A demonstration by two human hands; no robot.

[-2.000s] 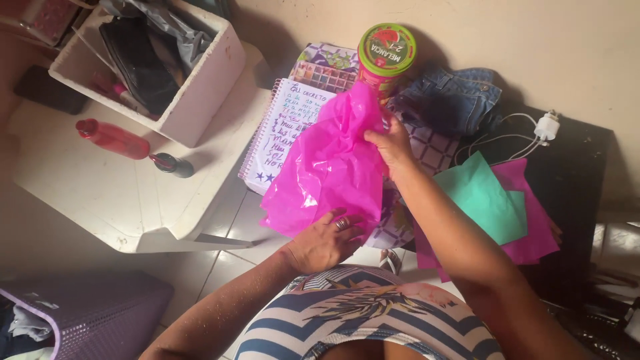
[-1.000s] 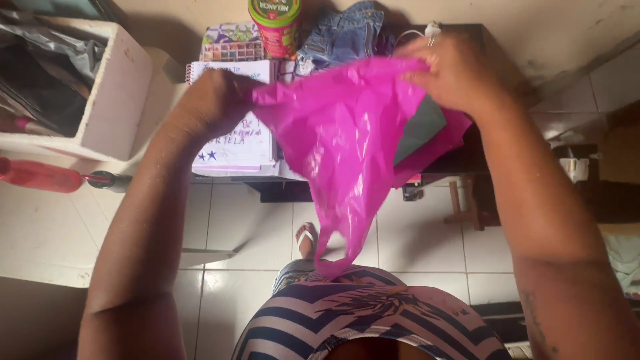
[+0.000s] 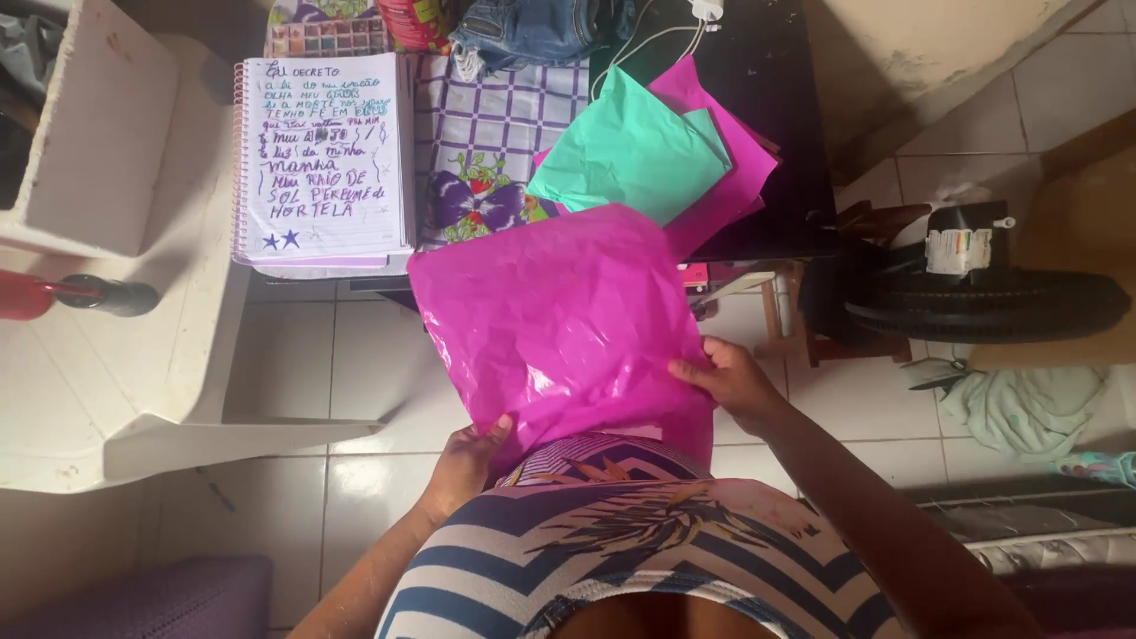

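A magenta plastic bag is spread out flat between my hands, in front of my body. My left hand pinches its lower left edge, thumb on top. At its right edge, my right hand grips the plastic between thumb and fingers. The bag's far edge reaches the near edge of the dark table. Just beyond it lie a folded turquoise bag and more folded magenta plastic. An open spiral notebook with handwriting lies to the left on a checked cloth.
Denim clothing, a red tub, a paint palette and a white charger are at the table's back. On the left white table stand a foam box and a red bottle. A black fan is at right.
The bag was bunched over the notebook, then held up by its corners with a handle loop hanging down; now it is spread flat and both hands are lower, nearer my body. The view has shifted.
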